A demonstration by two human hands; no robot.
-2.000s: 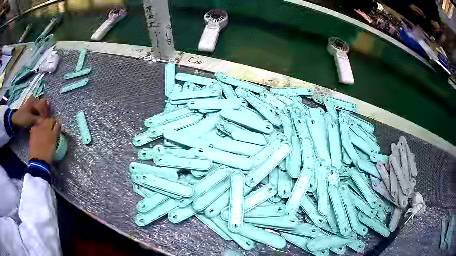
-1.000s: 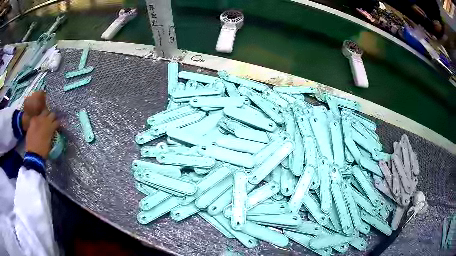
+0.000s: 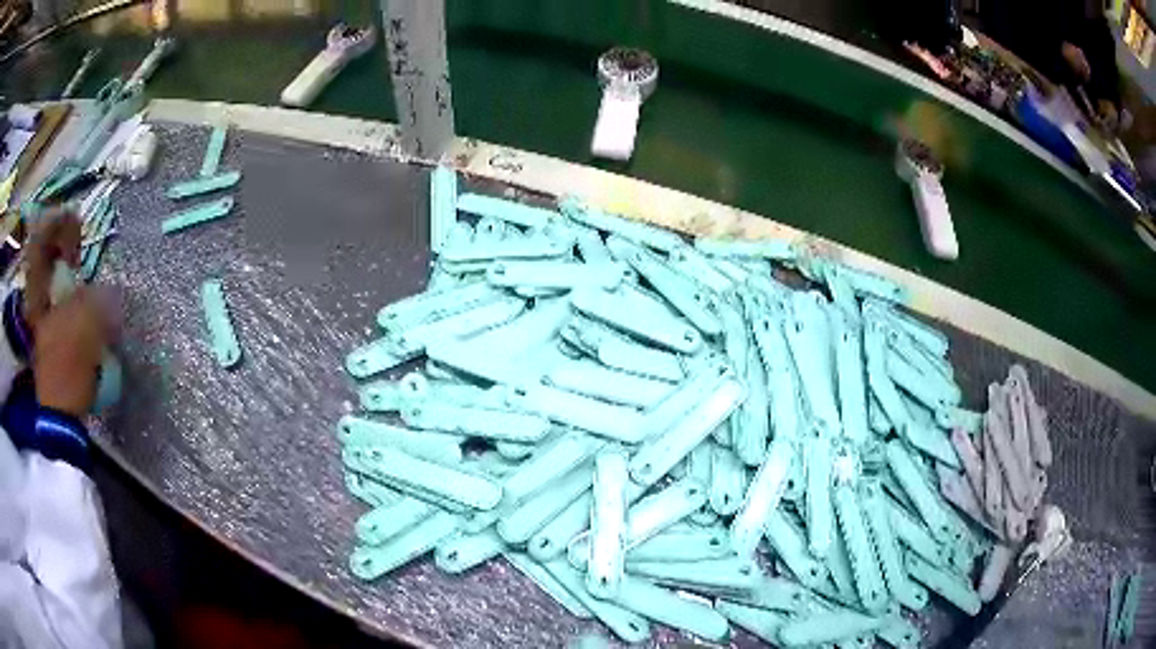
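Neither of my hands is in view. A large heap of mint-green handle covers lies on the grey textured bench in front of me, piled in many directions. A small pile of pink-grey handle covers lies right of the heap. A small tool with a dark handle and pale tip lies below that pile. Several loose mint covers lie left of the heap, one of them apart from the others.
Another person's blurred hands, in white sleeves with blue cuffs, are at the left edge, by a mint part. A green conveyor belt with spaced white fans runs behind the bench. A written-on metal post stands at the belt's near edge.
The fans on the belt have shifted to the right and slightly down. The other person's hands have moved left and one has lifted. The heap looks unchanged.
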